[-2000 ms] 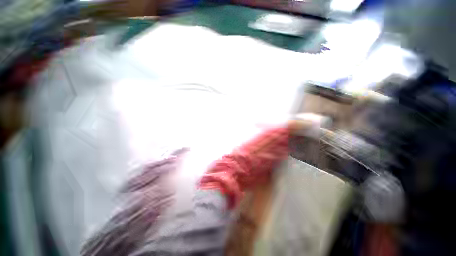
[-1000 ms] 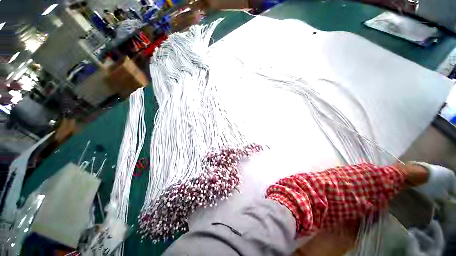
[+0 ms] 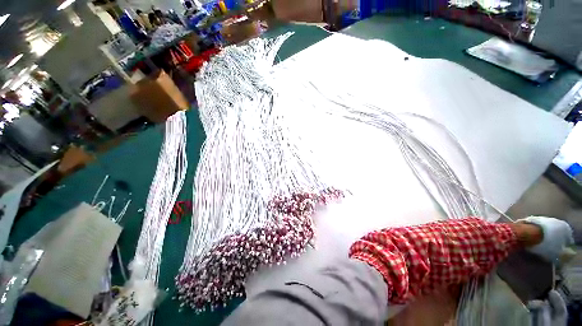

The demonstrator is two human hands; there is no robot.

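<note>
A thick fan of white cables (image 3: 239, 146) lies left of centre, with speckled dark-red and white cable ends (image 3: 255, 255) toward me. A thinner spread of white cables (image 3: 408, 140) curves down to my left arm and shows again below the checked sleeve. My left hand (image 3: 550, 239), in a white glove, is at the right edge, beyond these cables; its fingers and any hold are unclear. A pale, blurred glove-like shape below it looks like my right hand (image 3: 554, 311), partly cut off, its fingers indistinct.
A white cover sheet (image 3: 510, 127) lies on the green bench (image 3: 383, 30). A separate narrow cable bundle (image 3: 167, 165) lies at left, near a paper sheet (image 3: 73, 261) and a plastic bag (image 3: 131, 302). A brown carton (image 3: 159, 95) stands beyond. A flat clear packet (image 3: 514, 57) lies back right.
The view has swung from a strong blur to a steady look left, bringing the cable fan into sight. Over the last second the cables stay in place and my left arm has barely shifted.
</note>
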